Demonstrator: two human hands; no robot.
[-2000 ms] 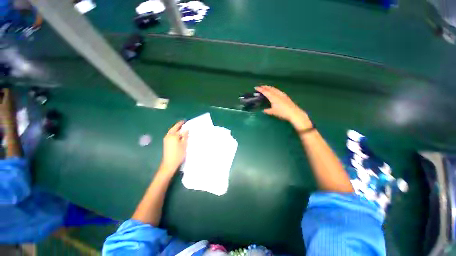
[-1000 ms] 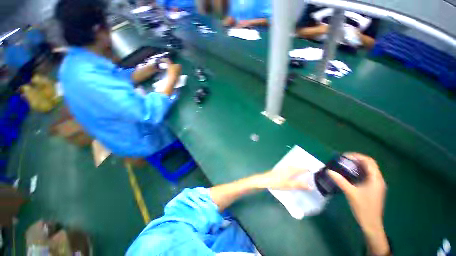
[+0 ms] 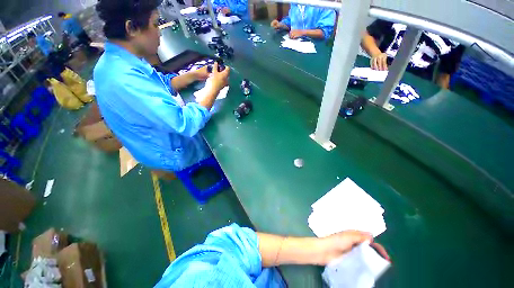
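Observation:
My left hand (image 3: 345,245) is at the lower right, closed on a white bag (image 3: 356,269) that hangs at the picture's bottom edge. A dark patch and a reddish strip show at the bag's upper right edge; what they are is unclear. My right hand is not clearly in view. The stack of white sheets (image 3: 348,209) lies fanned on the green bench just beyond my left hand. A single pale disc (image 3: 298,163) lies alone beyond the stack, near the post. The black device held earlier cannot be made out.
A grey post (image 3: 338,79) stands on the bench. A neighbouring worker (image 3: 141,107) on the left handles a dark device. Black devices (image 3: 243,109) lie near that worker. A blue stool (image 3: 204,179) and open cartons (image 3: 82,266) stand on the floor. More people sit across the bench.
My left hand has moved lower and towards me with a white bag, off the stack. My right hand and the black device have gone from clear view. The view has shifted slightly.

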